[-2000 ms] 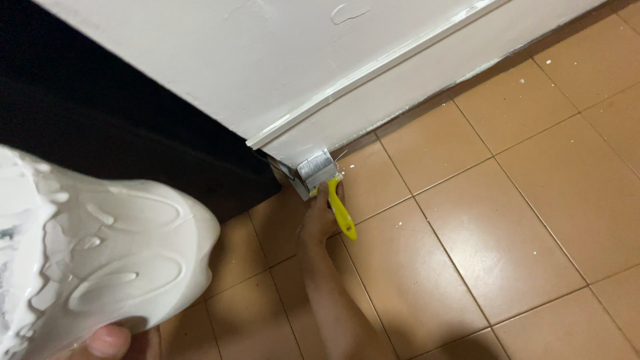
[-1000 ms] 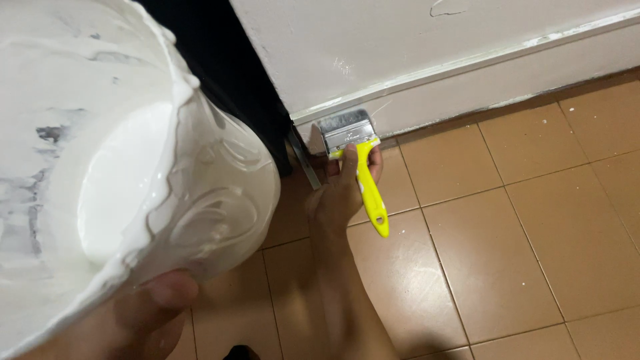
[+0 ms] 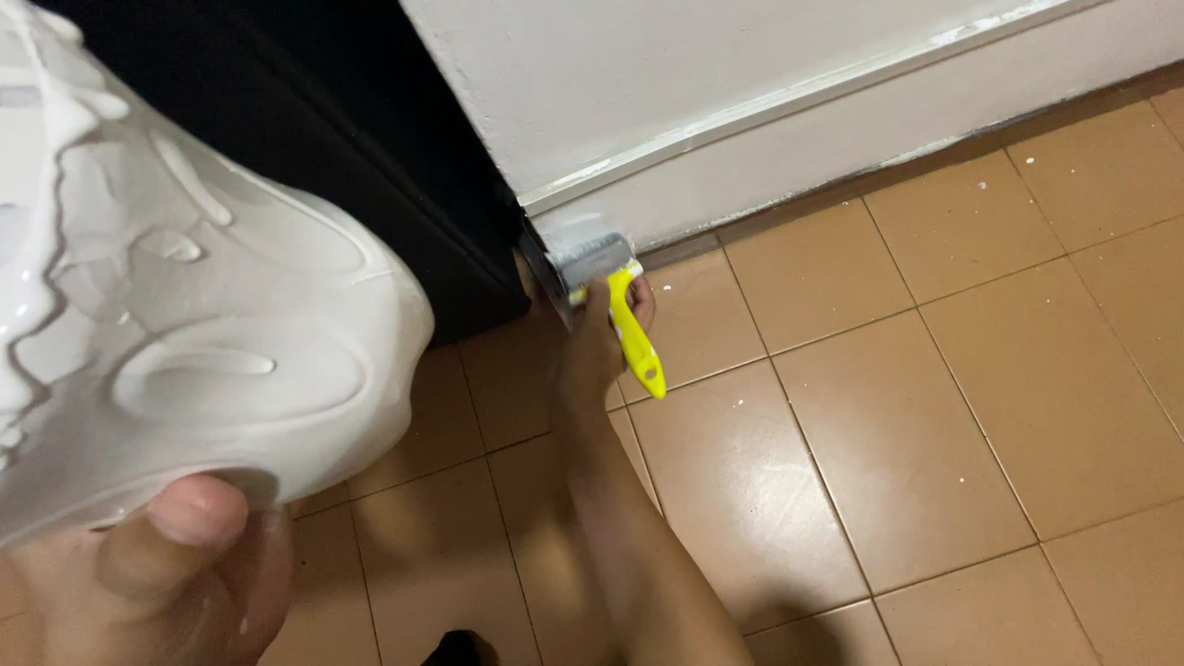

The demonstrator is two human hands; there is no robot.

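Note:
My left hand (image 3: pixel 176 564) grips the underside of a paint-covered white container (image 3: pixel 240 361), close to the camera at the left; its inside is mostly out of view. My right hand (image 3: pixel 606 319) is closed around the yellow handle of a paintbrush (image 3: pixel 636 338) low in the corner. The brush's metal ferrule lies near the foot of the white wall (image 3: pixel 666 208), and its bristles are blurred against the wall. A thin, dark flat strip or edge (image 3: pixel 548 268) shows just left of the brush; whether I hold it too cannot be told.
A large black upright object (image 3: pixel 370 176) stands against the wall at the left. A narrow white trim (image 3: pixel 786 106) runs along the lower wall. Brown floor tiles (image 3: pixel 925 407) carry small white specks. A small dark thing (image 3: pixel 458 647) shows at the bottom edge.
The container was tilted toward the camera a second ago, showing white paint inside; now mostly its outer side shows. The brush remains in my right hand low at the wall's corner.

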